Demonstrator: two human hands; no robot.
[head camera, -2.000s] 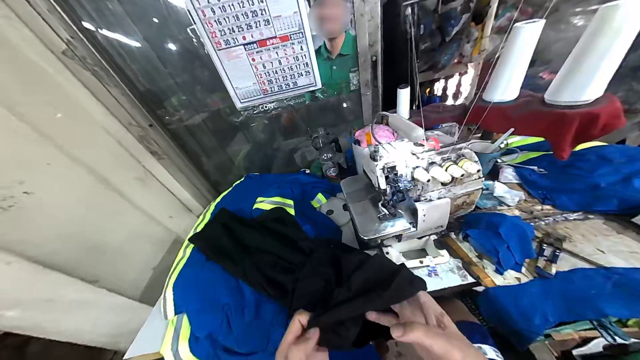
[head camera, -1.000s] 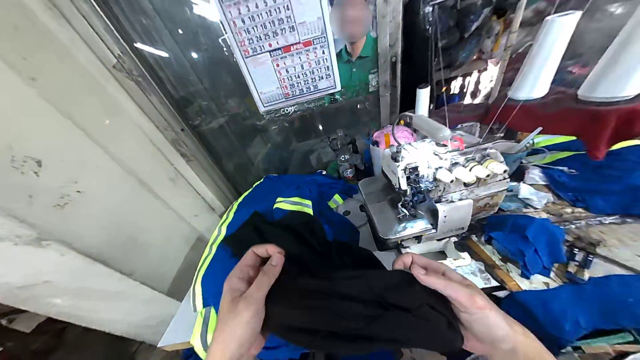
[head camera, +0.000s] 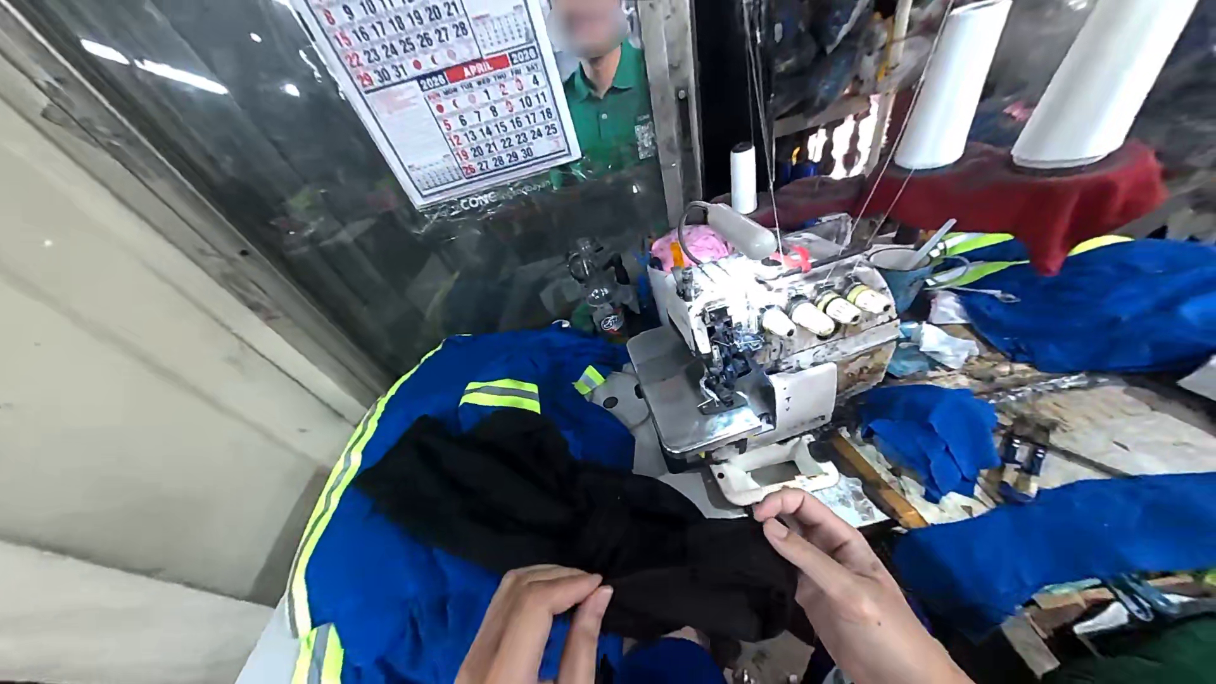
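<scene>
A black cloth piece (head camera: 570, 503) stretches from the middle of the view to the lower centre, partly over blue fabric with reflective strips (head camera: 399, 570). My left hand (head camera: 551, 617) pinches its lower edge between thumb and fingers. My right hand (head camera: 836, 579) has thumb and fingertips at its right end, just in front of the sewing machine's base; the palm side partly hides the cloth. Beyond the hands stands an overlock sewing machine (head camera: 760, 332) with its lamp lit and a metal plate at its left.
Large white thread cones (head camera: 955, 85) stand on a red cloth (head camera: 1054, 204) at the upper right. Blue fabric pieces (head camera: 1064, 541) and a cup (head camera: 902, 275) lie or stand at the right. A calendar (head camera: 456, 95) hangs on the glass, where a person in green (head camera: 608, 114) shows.
The black cloth, spread between my raised hands a second ago, now lies lower and more bunched. My left hand has moved right and down, nearer to my right hand.
</scene>
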